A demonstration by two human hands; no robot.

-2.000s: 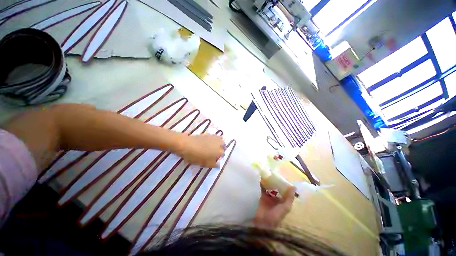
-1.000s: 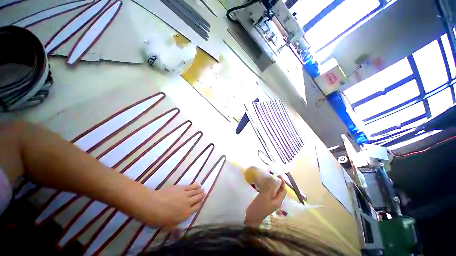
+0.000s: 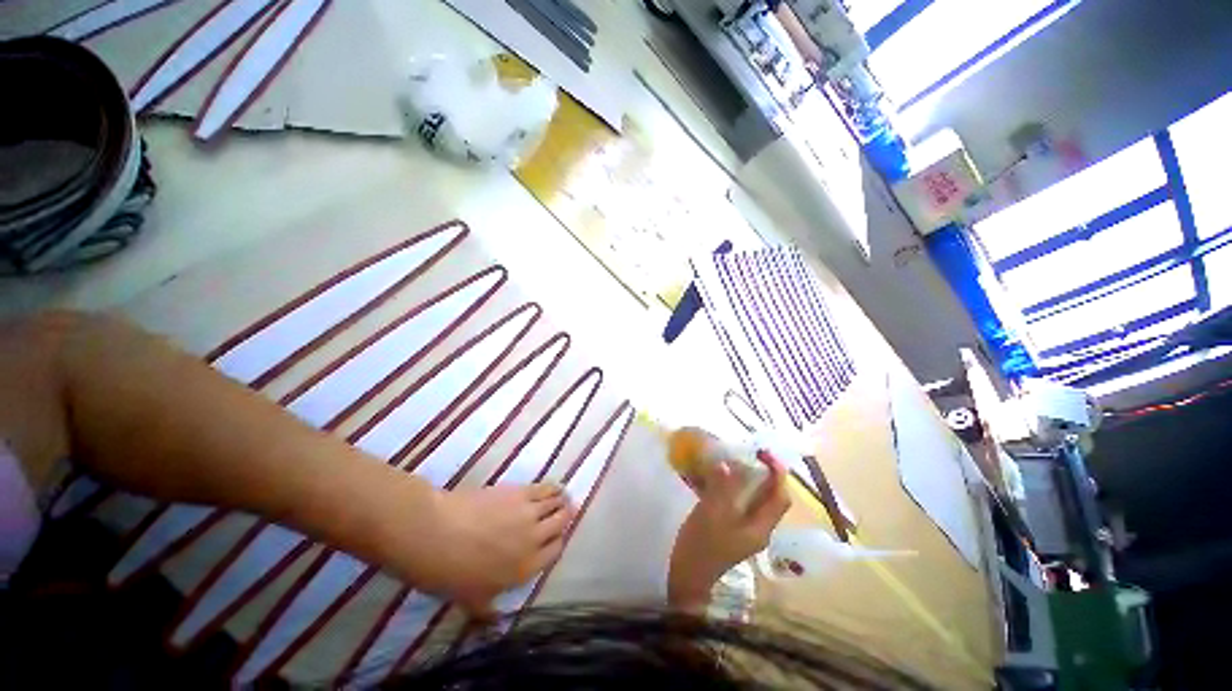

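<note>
Long pointed strap pieces [image 3: 365, 315], pale with dark red-brown rims, lie fanned side by side in front of me. My left hand [image 3: 507, 540] rests palm down across the pieces nearest the right, fingers close together, holding nothing visible. My right hand [image 3: 730, 520] is shut on a glue bottle [image 3: 692, 454] with an amber front. Its thin yellow nozzle points up-left, close to the tip of the rightmost piece; whether it touches is unclear. Hair hides the lower ends of some pieces.
Coiled strips [image 3: 68, 155] stand at left. A crumpled plastic bag [image 3: 473, 111] and yellow glue-stained board [image 3: 601, 182] lie beyond. A striped set [image 3: 784, 331] and a spare glue bottle [image 3: 811, 555] lie at right.
My left hand has moved back from the piece tips onto their bodies. My right hand has lifted the glue bottle from the spare-bottle area, and its nozzle now points at the strap tips.
</note>
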